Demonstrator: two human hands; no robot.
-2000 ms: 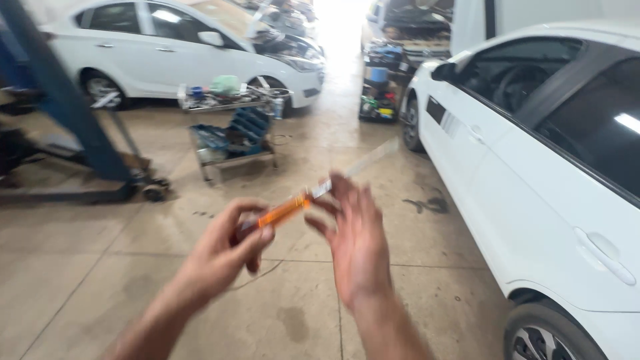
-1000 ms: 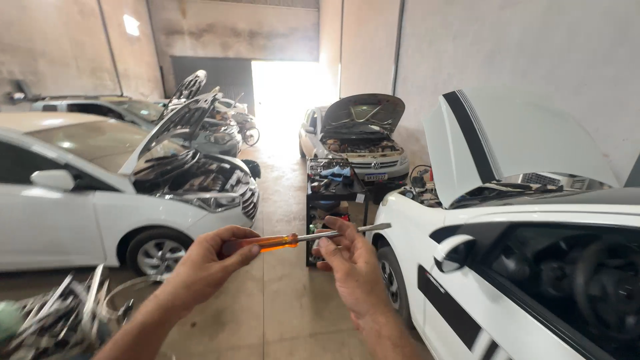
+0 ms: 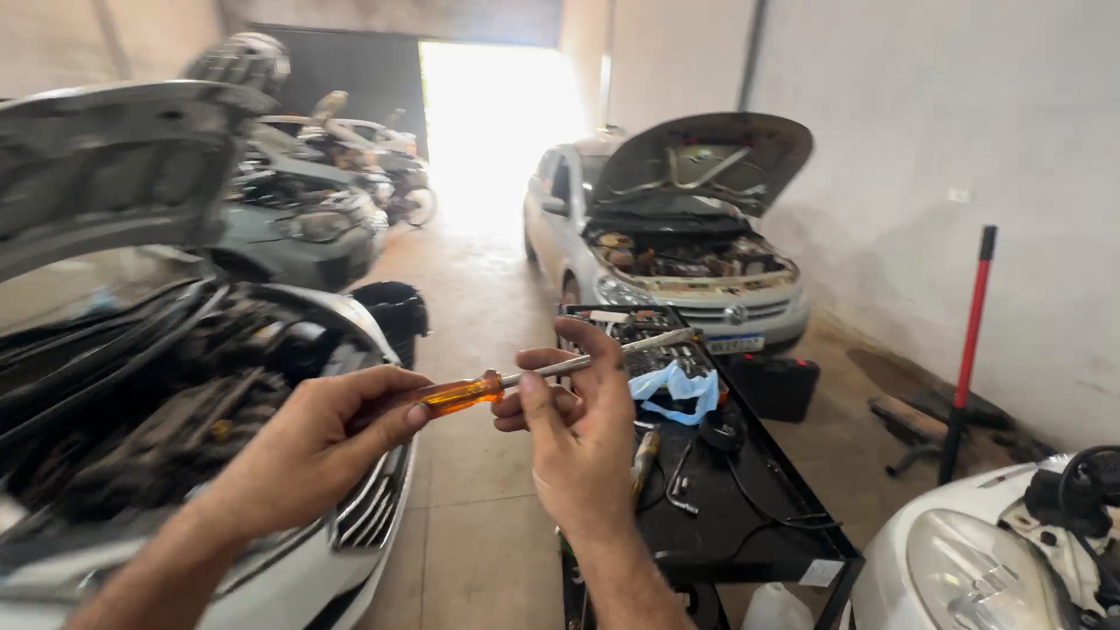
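Note:
A flat-blade screwdriver with a translucent orange handle (image 3: 459,395) lies across the middle of the view, its metal shaft pointing right and slightly up. My left hand (image 3: 350,433) is closed around the handle's rear part. The fingers of my right hand (image 3: 569,402) are around the shaft just ahead of the handle, thumb on the near side. Beyond and to the right of my right hand is a black tool cart (image 3: 726,507), bearing a crumpled blue cloth or glove (image 3: 678,392), a bent metal tool (image 3: 678,486) and many small tools or sockets.
At left a car with its hood raised shows its engine bay (image 3: 175,411). A silver Volkswagen (image 3: 700,280), hood up, stands behind the cart. A white car's headlight (image 3: 962,569) is at lower right. A red-and-black lever (image 3: 973,341) stands upright by a black case (image 3: 774,389).
The view has turned and moved forward between the cars, so the tool cart is now close. Both hands have stayed on the screwdriver.

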